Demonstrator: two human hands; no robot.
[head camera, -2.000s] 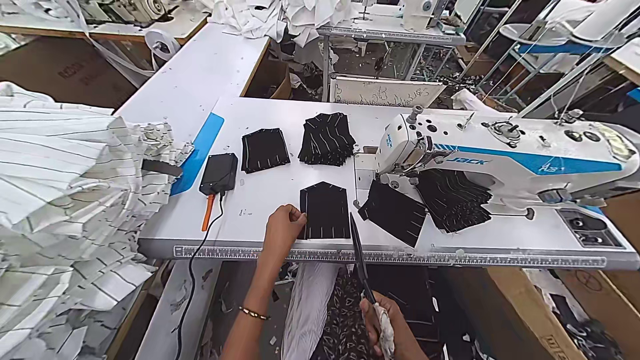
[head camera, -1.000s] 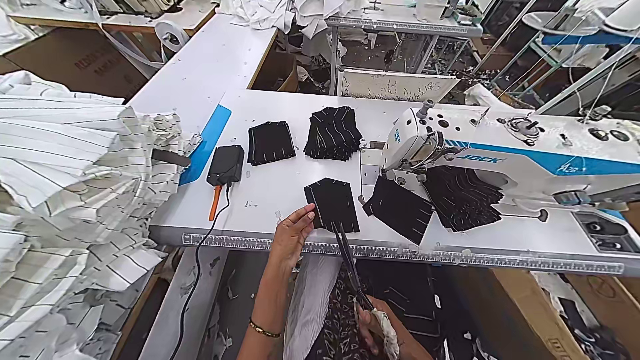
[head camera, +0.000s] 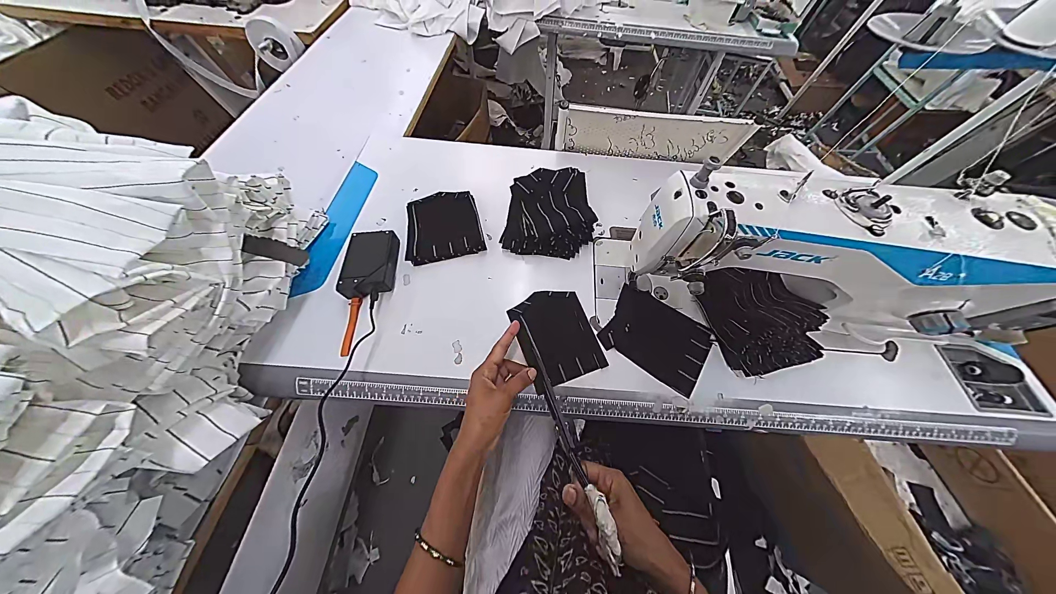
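Observation:
My right hand (head camera: 619, 520) grips a pair of fabric scissors (head camera: 559, 425), whose handle is wrapped in white cloth. Their blades reach up along the left edge of a black striped fabric piece (head camera: 565, 334) at the table's front edge. My left hand (head camera: 497, 386) touches that piece's left side, index finger at its upper left edge, thumb near the blades; whether it pinches the cloth is hard to tell. Just right lies another black piece (head camera: 664, 342), beside a fanned stack (head camera: 767, 322) under the sewing machine arm. Two more black stacks (head camera: 445, 227) (head camera: 550, 212) lie farther back.
A white Jack sewing machine (head camera: 825, 231) stands at the right of the white table. A black box (head camera: 369, 262) with a cord and an orange-handled tool (head camera: 351, 326) lie at the left. Striped white cloth (head camera: 82, 313) is heaped at far left. A ruler strip (head camera: 660, 412) runs along the front edge.
The fabric piece, upright two seconds ago, has turned so that its top leans left. The scissors have moved from its right side, across its lower edge, to its left side. My left index finger has extended upward.

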